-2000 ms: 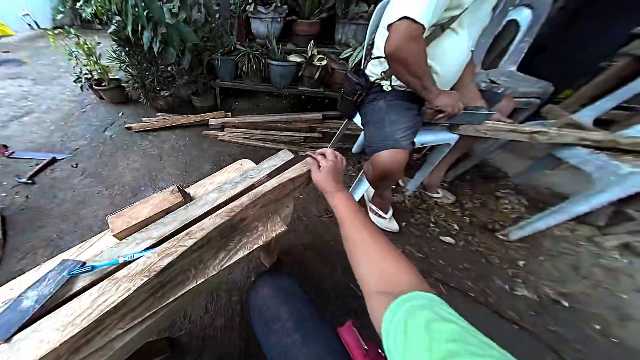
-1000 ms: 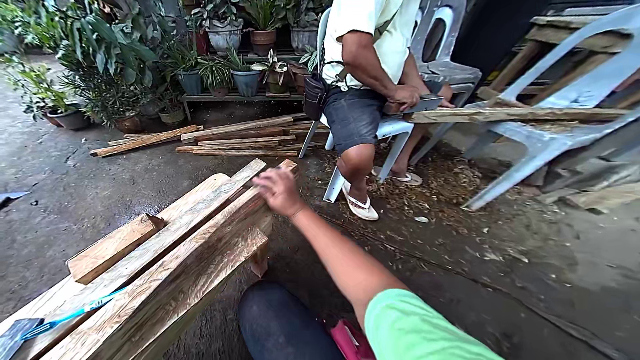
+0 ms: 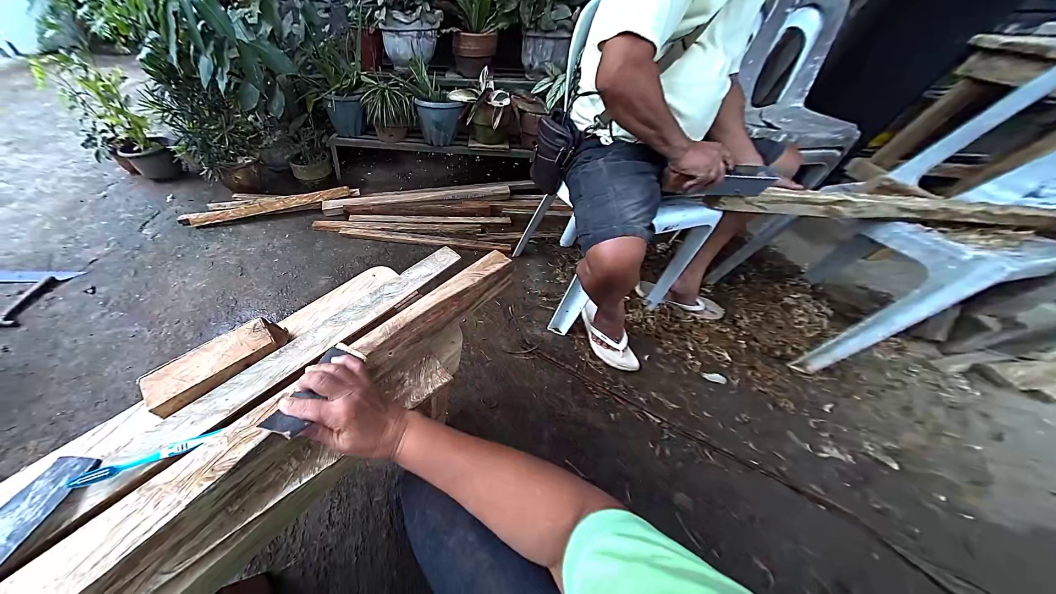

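My right hand grips a dark sanding block or folded sandpaper and presses it on the top of a long wooden beam. Beside that beam runs a second, greyer plank, with a short wood block lying by it. A blue toothbrush rests across the planks at the left, its one end over a dark flat piece, whose material I cannot tell. My left hand is outside the view.
A seated person holds a saw at a board lying over plastic chairs. Wood strips lie on the ground before potted plants. A hammer is at the far left. Shavings cover ground under the chairs.
My right hand has moved from the far end of the beam back along it towards me. The dark block under its fingers now shows.
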